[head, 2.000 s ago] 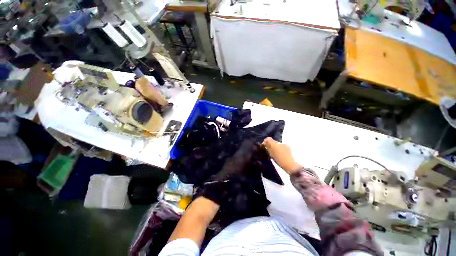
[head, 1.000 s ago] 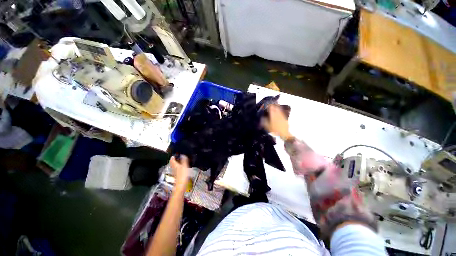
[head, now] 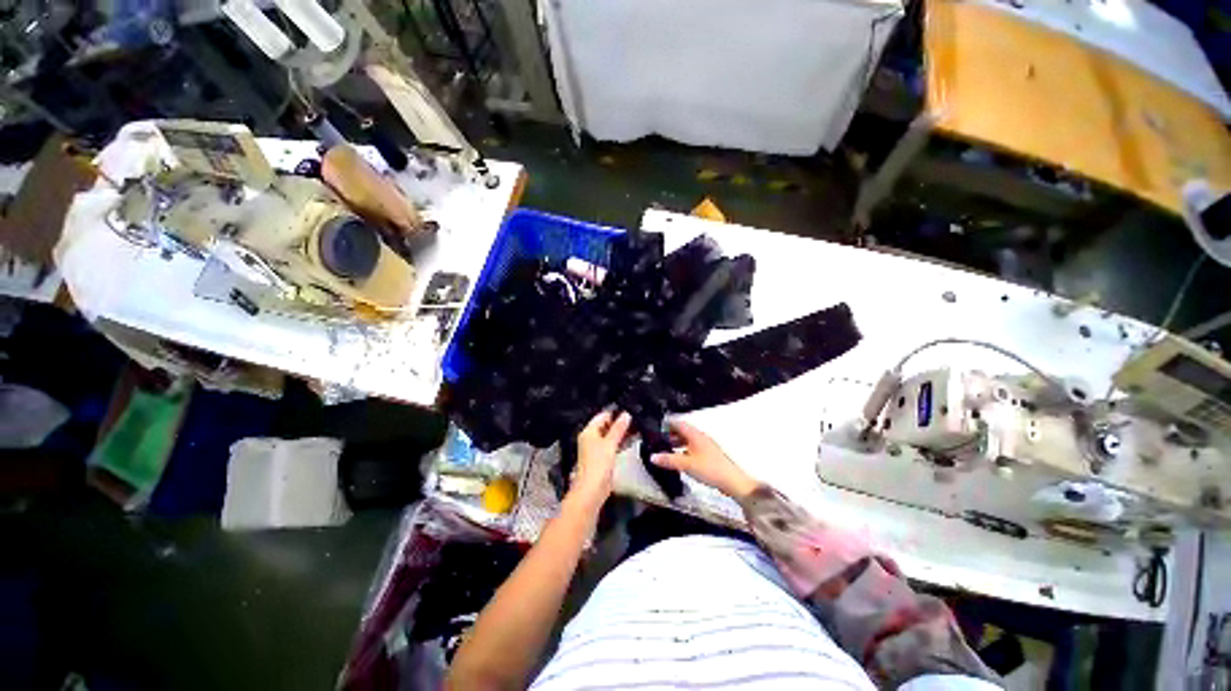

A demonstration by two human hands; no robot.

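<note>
A heap of dark printed cloth pieces (head: 567, 358) lies over the blue basket and the left end of the white table (head: 797, 419). One long dark piece (head: 783, 354) stretches to the right across the table. My left hand (head: 601, 452) pinches the heap's near edge. My right hand (head: 695, 452) is close beside it, to the right, with its fingers on a narrow hanging part of the same cloth. The fingertips are partly lost against the dark cloth.
The blue basket (head: 466, 317) holds white items under the cloth. A sewing machine (head: 999, 432) stands on the table at right, another (head: 297, 243) at far left. A dark red bin (head: 385, 581) with dark cloth is below left. Black scissors (head: 1149, 578) lie far right.
My left hand has moved right, and my right hand has come down towards me, so both are close together at the cloth's near edge. A long piece now extends to the right.
</note>
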